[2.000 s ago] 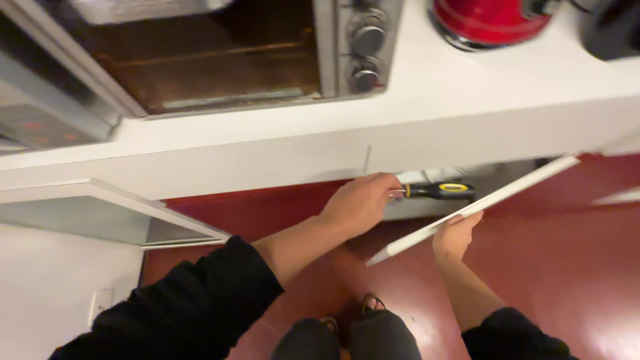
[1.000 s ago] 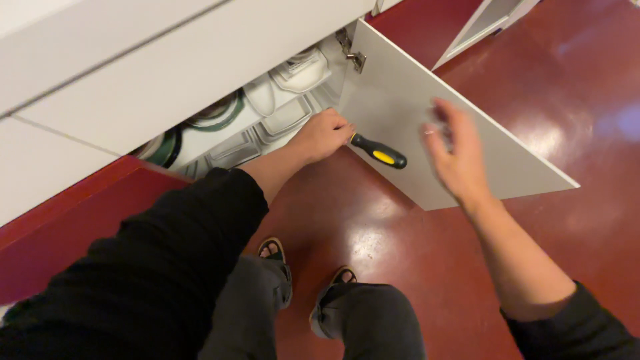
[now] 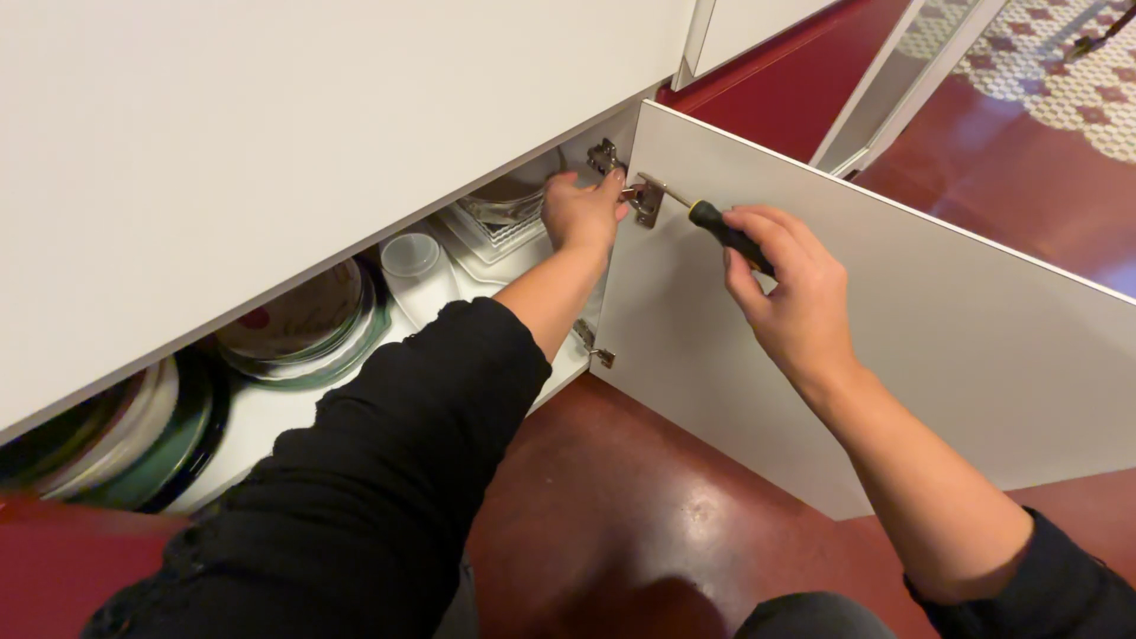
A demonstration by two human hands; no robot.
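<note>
My right hand (image 3: 794,293) holds a screwdriver (image 3: 728,232) by its dark handle. The tip of its shaft lies at the upper metal hinge (image 3: 650,202) on the inner face of the white cabinet door (image 3: 799,337), which stands open. My left hand (image 3: 586,213) is at the hinge's arm, its fingertips by the door's edge; whether they grip the arm is hard to tell. Just above the fingers, a metal hinge plate (image 3: 603,158) sits on the cabinet's side wall. Lower down, a second hinge (image 3: 603,357) joins door and cabinet.
Stacked plates (image 3: 151,444), more plates with a patterned top one (image 3: 297,315), a clear plastic container (image 3: 415,257) and a white rack (image 3: 497,231) fill the low cabinet. A white countertop (image 3: 337,115) overhangs it. Another open door (image 3: 896,89) stands behind, at the upper right.
The screwdriver has passed from my left hand to my right. My left hand has moved to the upper hinge. The view has shifted closer to the cabinet.
</note>
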